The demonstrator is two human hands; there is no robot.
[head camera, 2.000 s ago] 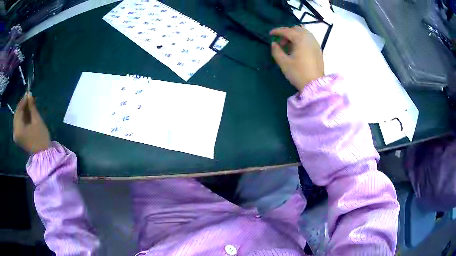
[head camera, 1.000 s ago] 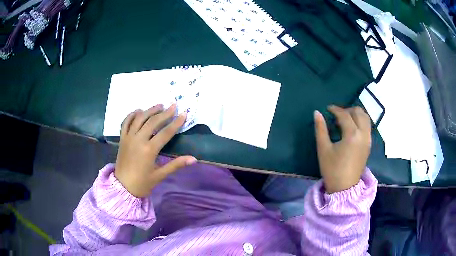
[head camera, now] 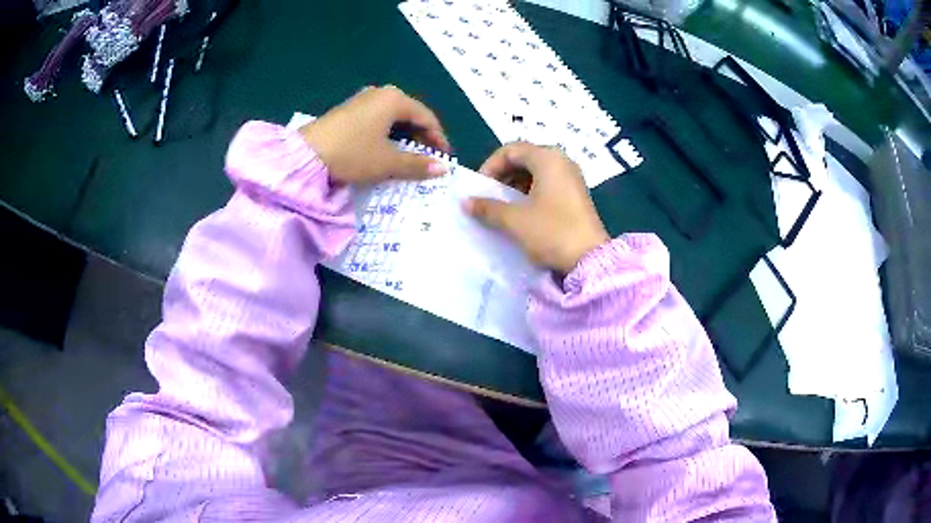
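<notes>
A white die-cut tape sheet [head camera: 480,281] with blue print and small tabs along its far edge lies in front of me, turned at a slant. My left hand [head camera: 378,143] is at the tabbed far edge, thumb on the sheet and fingers curled at the edge. My right hand [head camera: 541,199] is just right of it, thumb and fingers pinched at the same edge. My two hands are close together but apart. Whether a strip is between the right fingertips cannot be told. The sleeves cover parts of the sheet.
A second printed tape sheet [head camera: 510,77] lies farther back. Black frames [head camera: 679,163] lie at the back and right, some over white waste paper [head camera: 842,296]. Taped frames [head camera: 163,97] and wire bundles [head camera: 112,41] are at the far left. A greyish tray [head camera: 909,235] is at the right.
My left hand has moved up to the sheet's far edge. My right hand has moved left from the bare mat to the sheet. The sheet is turned and its blue-printed area shows more.
</notes>
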